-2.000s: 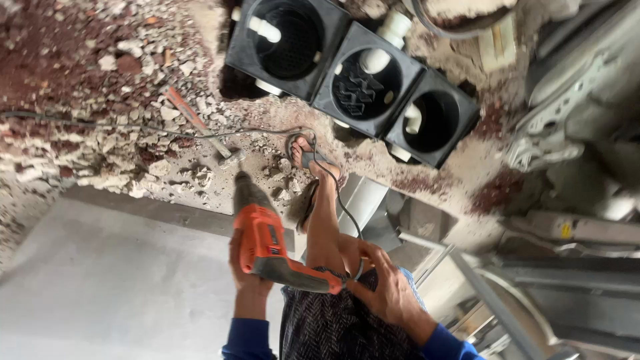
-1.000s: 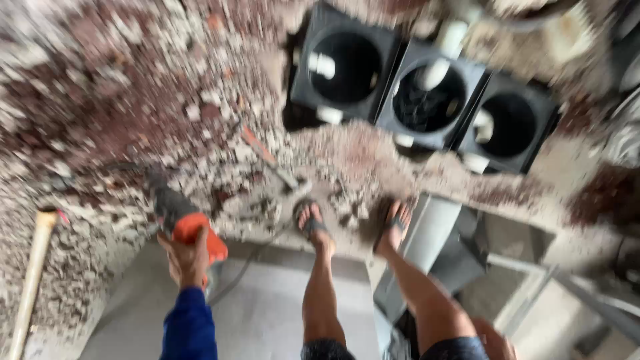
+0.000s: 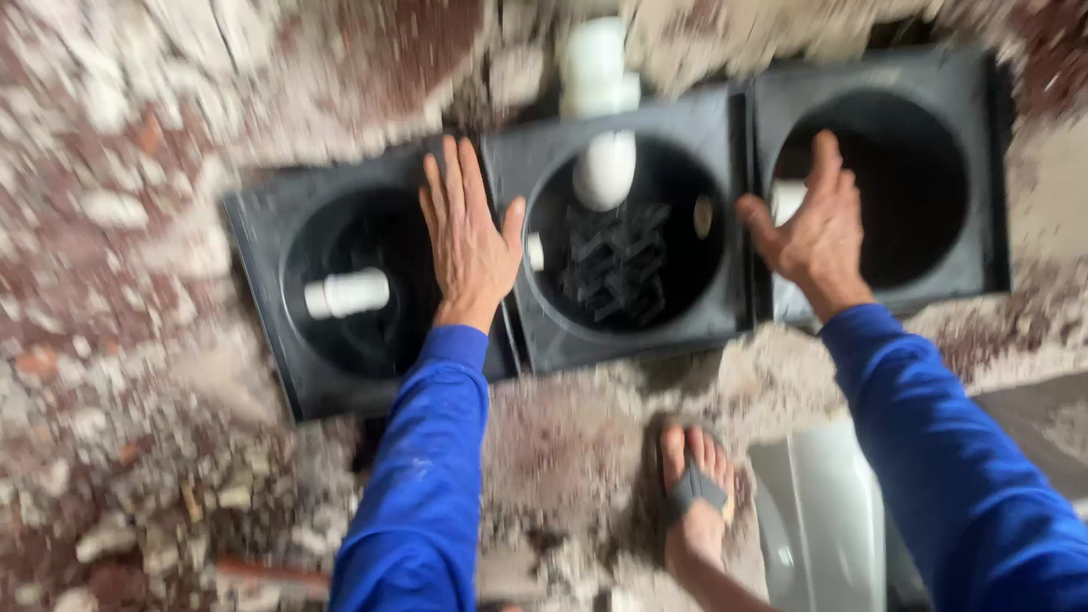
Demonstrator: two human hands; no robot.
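Note:
My left hand (image 3: 470,234), fingers spread and holding nothing, is over the seam between the left black plastic box (image 3: 272,340) and the middle black plastic box (image 3: 629,348). My right hand (image 3: 814,225), also empty, is at the near left side of the right black plastic box (image 3: 990,170); whether it touches is unclear. Each box has a round opening. A white pipe fitting (image 3: 347,293) shows in the left one. A white pipe elbow (image 3: 605,170) and black lattice pieces (image 3: 614,263) are inside the middle one. Behind it is a white pipe (image 3: 599,68).
Broken rubble (image 3: 110,442) covers the ground at left, with a blurred orange handle (image 3: 272,574) at the bottom. My sandaled foot (image 3: 697,484) stands in front of the middle box. A pale smooth object (image 3: 824,518) lies to its right.
The orange power tool in my left hand in the earlier frames is no longer held. Both hands are now over the black boxes, and the view has come closer to them.

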